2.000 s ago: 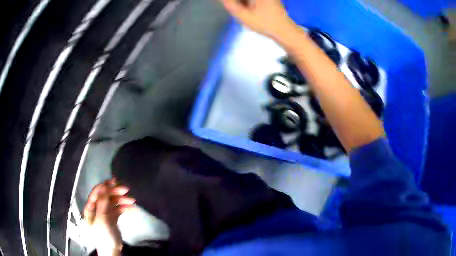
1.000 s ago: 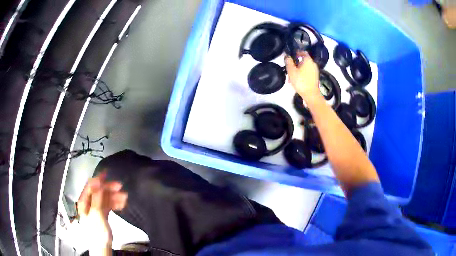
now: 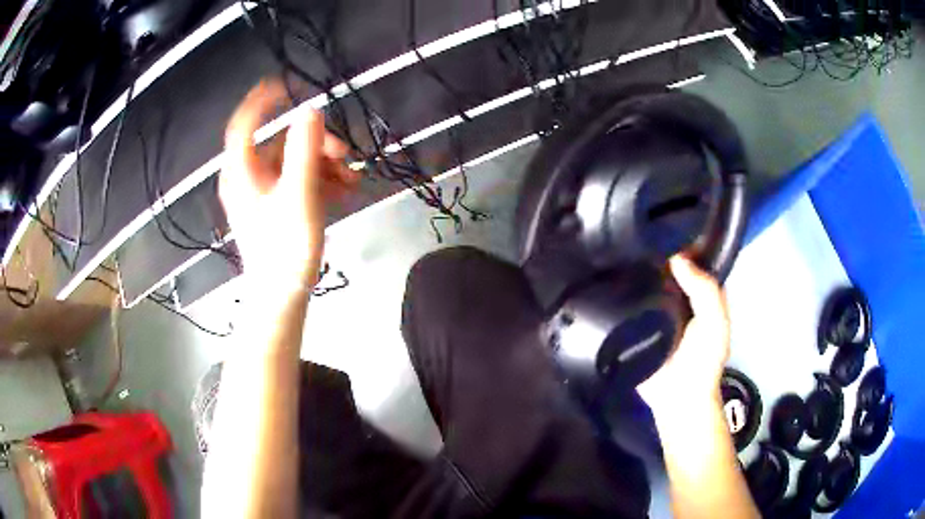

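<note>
My right hand [image 3: 700,324] grips black over-ear headphones [image 3: 639,203] by the lower earcup, held up close to the camera above my right thigh. The two earcups face up with dark oval centres, and the headband curves over them. My left hand [image 3: 284,172] is raised at the rack, fingers spread and slightly blurred, holding nothing that I can see. Black charging cables [image 3: 406,172] hang behind and beside its fingers. More headphones [image 3: 845,319] lie in the blue tote [image 3: 893,213] at the right, on a white liner [image 3: 791,264].
Tiered dark rack shelves with white edges [image 3: 446,46] curve across the top and left, with loose cables hanging down. A red plastic stool [image 3: 101,446] stands at the lower left. A brown cardboard box [image 3: 41,274] is near the rack.
The view has turned left towards the rack. My right hand has left the tote and now holds headphones up close. My left hand has risen to the hanging cables.
</note>
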